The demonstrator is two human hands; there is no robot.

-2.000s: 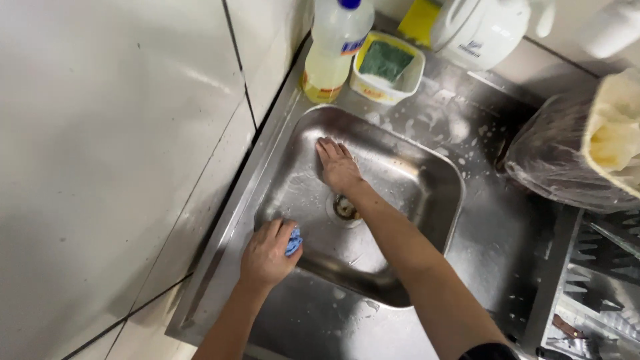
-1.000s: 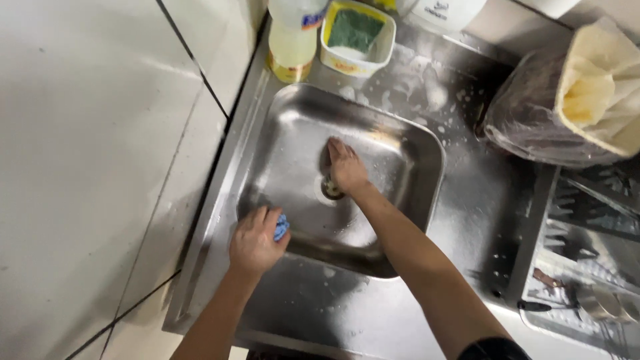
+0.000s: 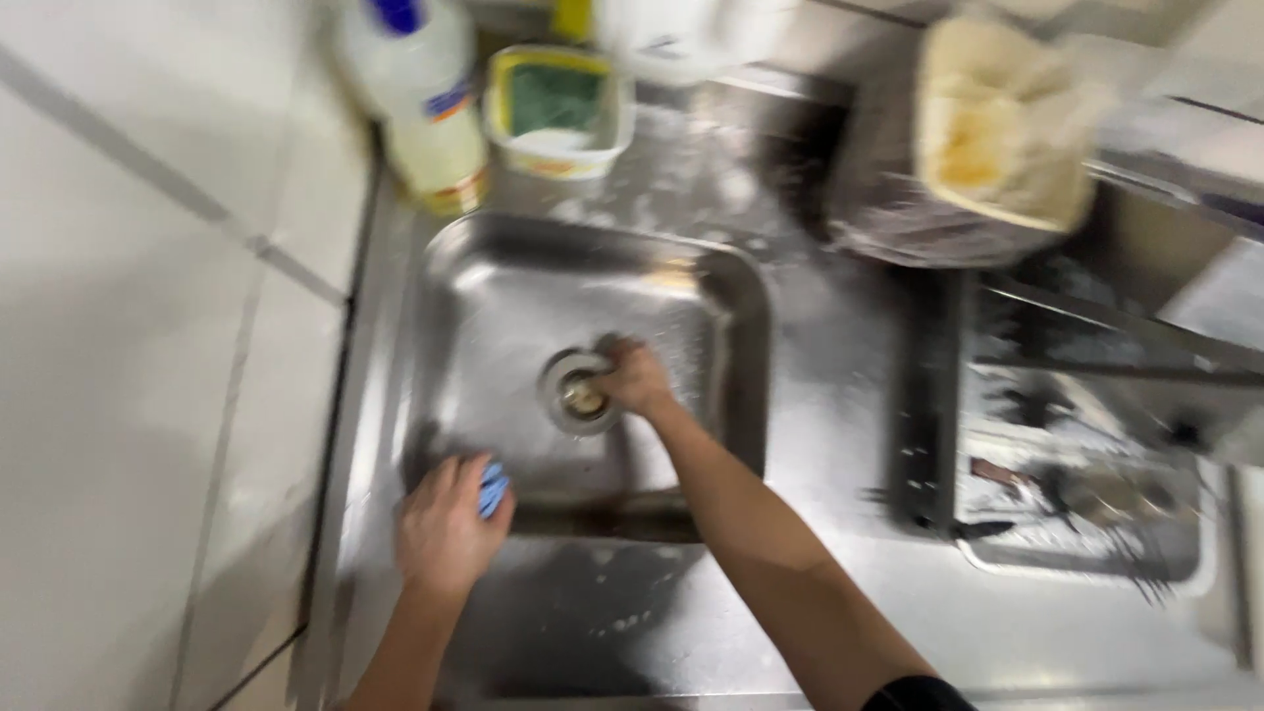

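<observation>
My left hand is closed around a crumpled blue cloth at the near left corner of the stainless steel sink basin. Inside the basin, my right hand reaches down just right of the round drain, its thumb over the drain's edge. Motion blur hides the fingertips, but nothing shows in that hand. Beyond the far rim stand a bottle of yellowish liquid with a blue cap and a white tub holding a green and yellow sponge.
A bin lined with a plastic bag stands at the back right, with pale waste in it. Right of the basin is a metal rack beside a white-rimmed tray holding utensils. A tiled wall runs along the left.
My right hand has moved from the far left part of the basin to the drain's right side. My left hand stays at the near left corner with the blue cloth.
</observation>
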